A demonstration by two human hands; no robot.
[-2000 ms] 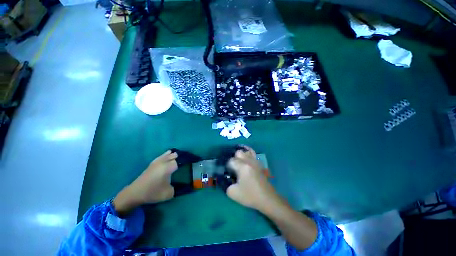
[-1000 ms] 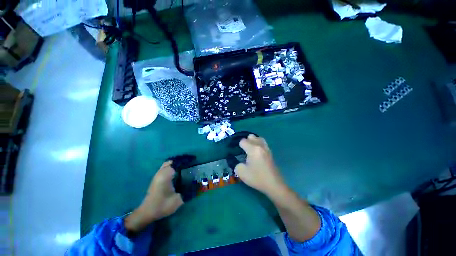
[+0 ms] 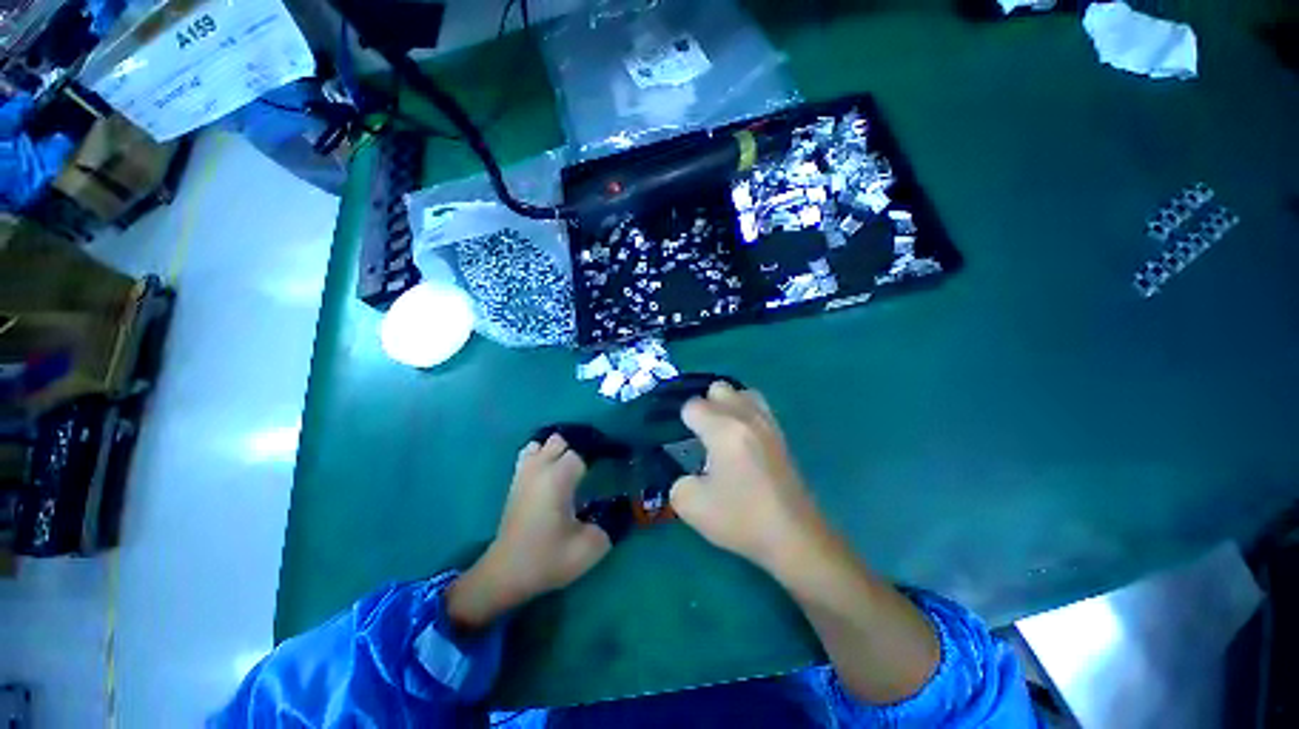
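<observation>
The fixture point(image 3: 655, 510), with a grey top and orange lower edge, lies on the green bench in front of me, mostly hidden by both hands. My left hand point(image 3: 549, 516) has black finger coverings and grips its left part. My right hand point(image 3: 741, 477), also with black finger coverings, is at its right part; thumb and fingers are around it, but the fingertips are hard to make out. A small bright piece shows in the fixture between the hands. A loose pile of silver-white pieces point(image 3: 627, 370) lies just beyond.
The black parts tray point(image 3: 762, 316) lies behind the pile, with the electric screwdriver point(image 3: 663, 174) across it. Left of it are the screw bag point(image 3: 516, 278), round white disc point(image 3: 426, 325) and black strip point(image 3: 389, 228). Silver rows point(image 3: 1185, 249) and white paper point(image 3: 1143, 40) lie right.
My left hand has moved inward along the fixture towards my right hand, covering the seats that showed one second ago. The camera view has turned and shifted, and the label sheet now shows more fully.
</observation>
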